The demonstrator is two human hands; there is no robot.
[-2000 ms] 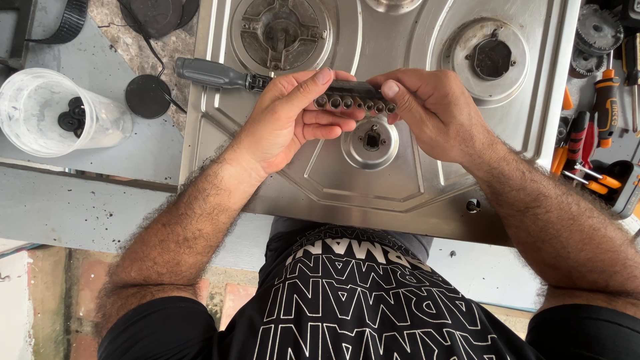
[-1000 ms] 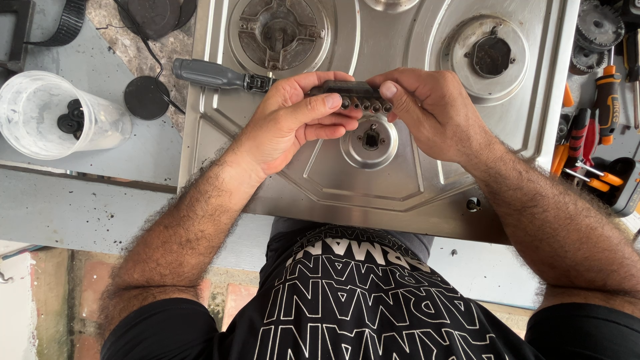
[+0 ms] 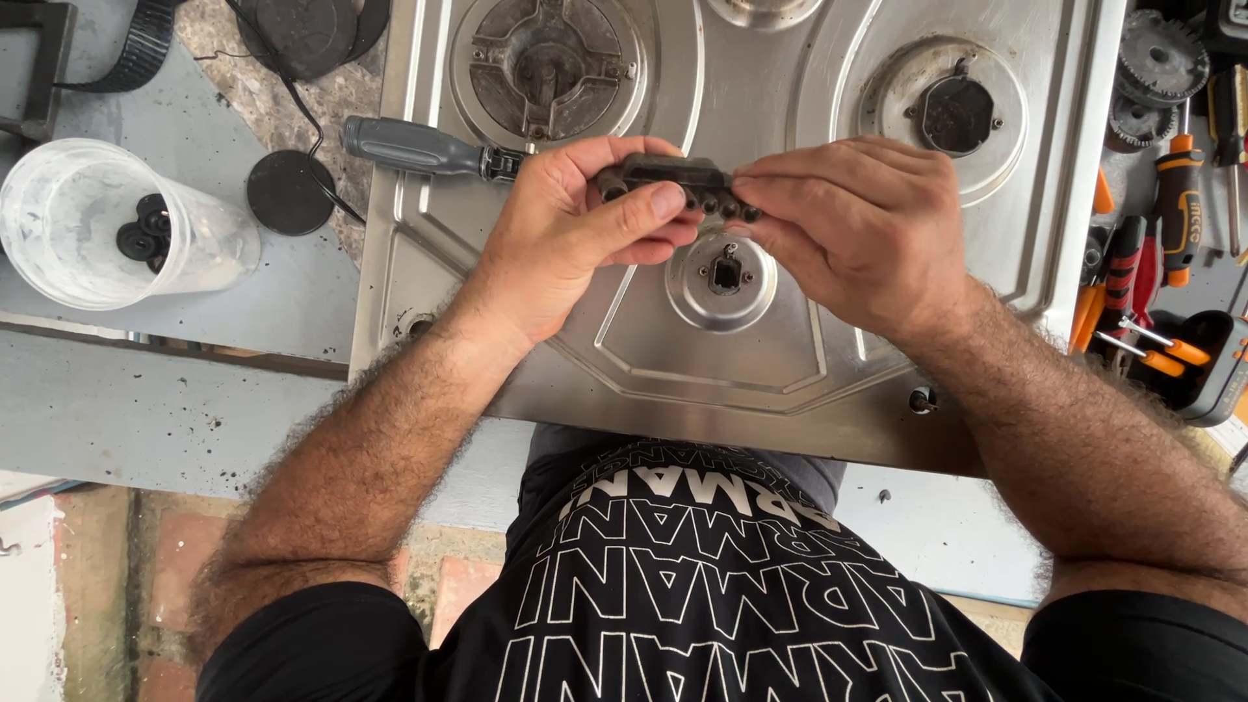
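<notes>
Above the stainless steel cooktop, a dark rail of small metal sockets is held between both hands. My left hand grips its left part, thumb across the front. The fingertips of my right hand pinch its right end. Several round socket mouths face down toward me; my left thumb hides others. A grey-handled driver tool lies on the cooktop's left edge, its dark jointed head beside my left hand. Just beyond and below the rail is a small burner seat.
On the left, a clear plastic tub with black round parts lies near a black disc and cable. At the right edge are toothed metal wheels, an orange-and-black screwdriver and other hand tools. Larger burner seats lie at the back.
My left thumb has moved down over the front of the socket rail, covering sockets that showed two seconds ago. Both hands remain on the rail.
</notes>
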